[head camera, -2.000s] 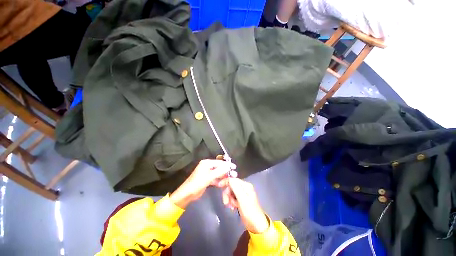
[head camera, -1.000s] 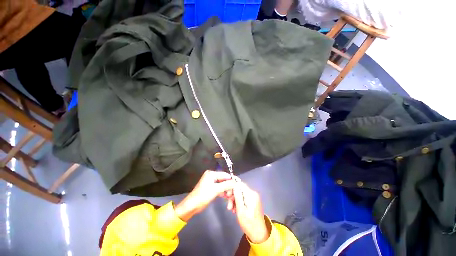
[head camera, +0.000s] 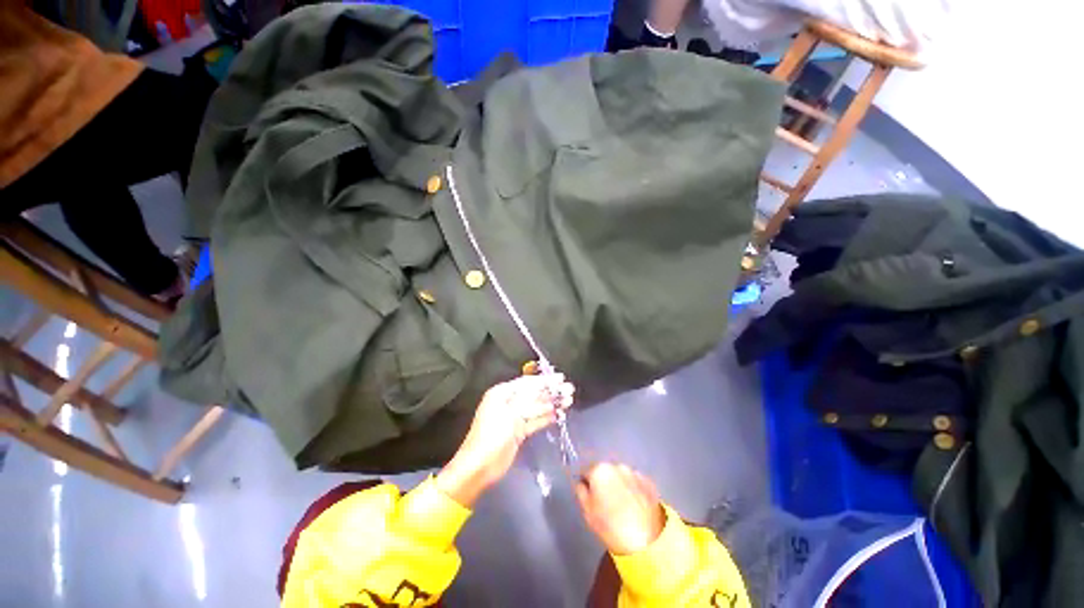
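A dark olive-green jacket (head camera: 642, 202) lies spread in front of me. A silvery zipper (head camera: 493, 273) runs down its front beside round brass buttons (head camera: 474, 279). My left hand (head camera: 521, 416) pinches the zipper's lower end at the jacket's near edge. Pale thin loose ends (head camera: 565, 439) hang below its fingers towards my right hand. My right hand (head camera: 618, 496) is lower and to the right, with its fingers curled near the ends of these strands. Whether it holds one, or a small part, is too blurred to tell.
A second pile of olive jackets (head camera: 1010, 356) lies at right over a blue crate (head camera: 802, 463). A clear plastic bag (head camera: 832, 558) is low right. Wooden stools (head camera: 832, 131) stand at upper right and left. Another blue crate (head camera: 523, 36) is behind. A seated person's dark-clothed leg is at left.
My right hand has moved down and right, away from my left hand, and the loose strands now show between them. My left hand has shifted slightly up to the zipper's end.
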